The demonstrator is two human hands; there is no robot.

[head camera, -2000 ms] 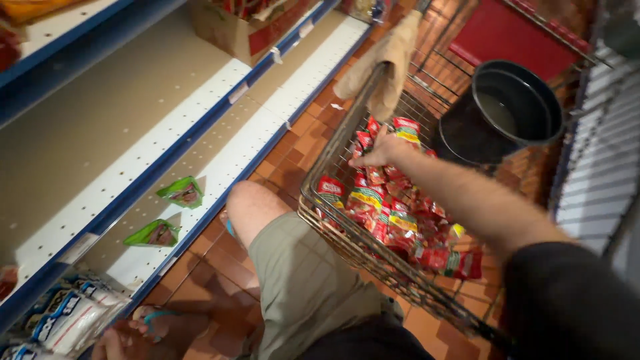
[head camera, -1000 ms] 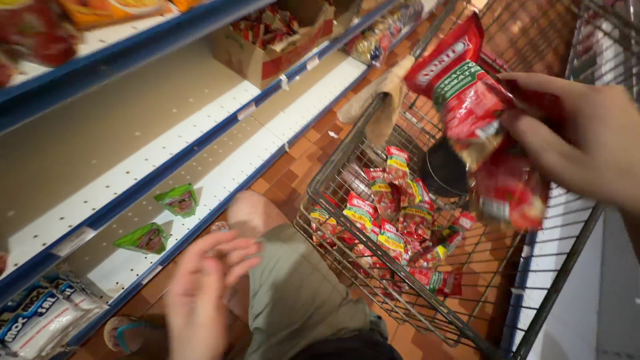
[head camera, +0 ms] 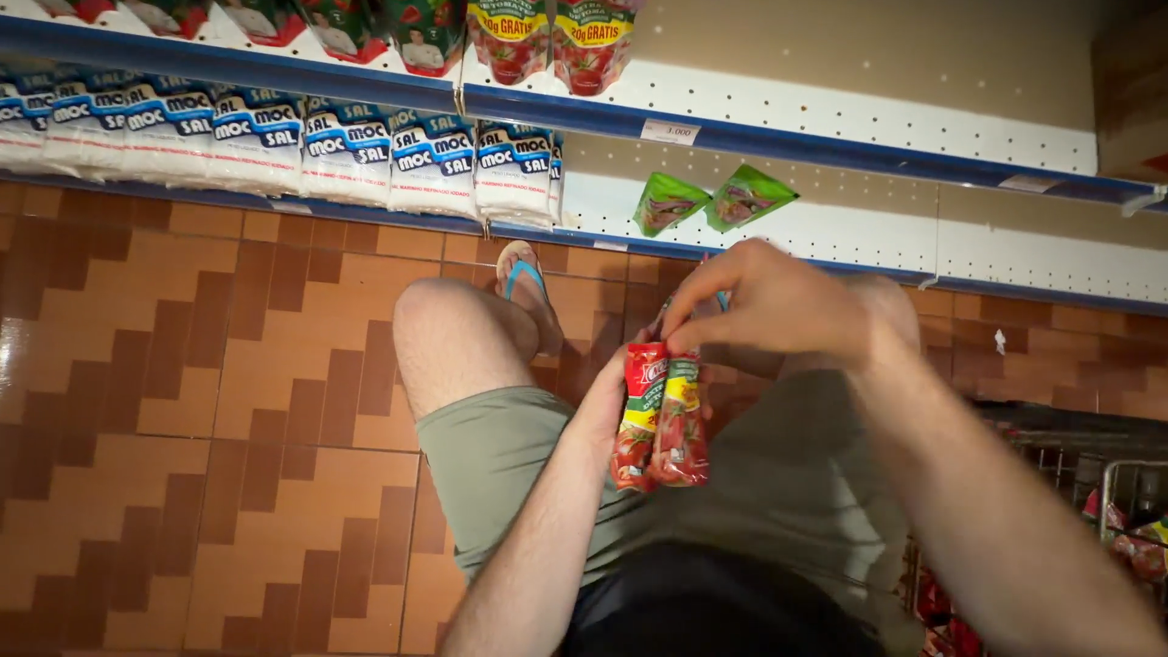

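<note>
Red tomato extract pouches point(head camera: 680, 429) are bunched upright above my lap, in my left hand point(head camera: 602, 397), which wraps them from the left and below. My right hand point(head camera: 766, 306) pinches the top edge of a pouch with thumb and fingertips. How many pouches are in the bunch is partly hidden by my hands. Two similar standing pouches point(head camera: 593, 41) are on the upper shelf, beside green and red packs point(head camera: 424, 36). Two green pouches point(head camera: 750, 199) lie on the lower shelf just beyond my right hand.
White salt bags point(head camera: 347, 160) line the lower shelf at left. The blue edge of the upper shelf point(head camera: 776, 141) crosses above my hands. A wire cart point(head camera: 1109, 484) with red pouches stands at lower right, close to my right arm. A cardboard box point(head camera: 1131, 100) sits at upper right.
My right hand has come from the cart to above my lap with pouches, and my left hand now holds them too. The view has swung from the cart to the shelves.
</note>
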